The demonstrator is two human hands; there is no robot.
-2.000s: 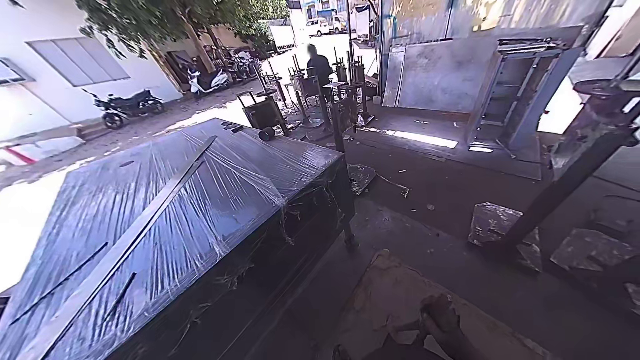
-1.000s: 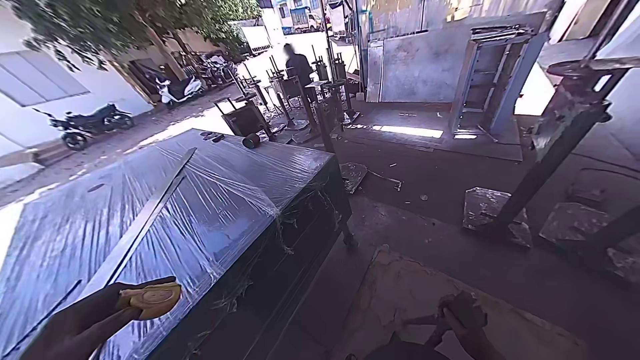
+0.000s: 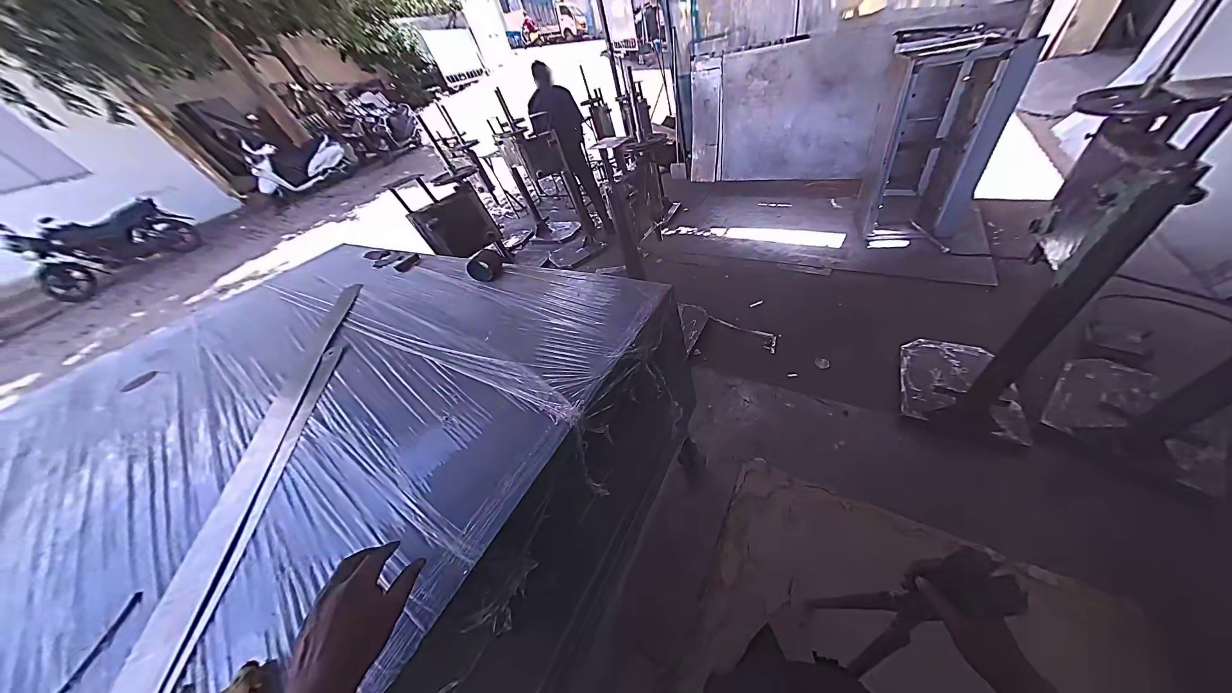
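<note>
My right hand [image 3: 351, 616], as far as its side can be told, is over the near edge of the film-wrapped panel [image 3: 462, 375], fingers apart and curved, holding nothing. Just left of its wrist, a yellow thing [image 3: 252, 678] is cut off by the bottom edge. My left hand cannot be made out. Two long flat metal strips [image 3: 252, 481] lie on the plastic film, left of my right hand. A short thin dark rod [image 3: 101, 640] lies at the lower left. Small dark items and a dark round piece [image 3: 484, 265] are at the panel's far edge.
At the lower right, a co-worker's hand [image 3: 938, 602] holds a dark object over a floor board [image 3: 818, 539]. Dark metal stands [image 3: 1068, 279] with plate bases rise at right. A person [image 3: 563, 125] stands among more stands. A metal frame [image 3: 938, 135] and motorcycles [image 3: 106, 241] are behind.
A hand from the lower left held a yellow rounded object over the panel one second ago. Now an empty hand shows there, and a yellow thing is at the bottom edge.
</note>
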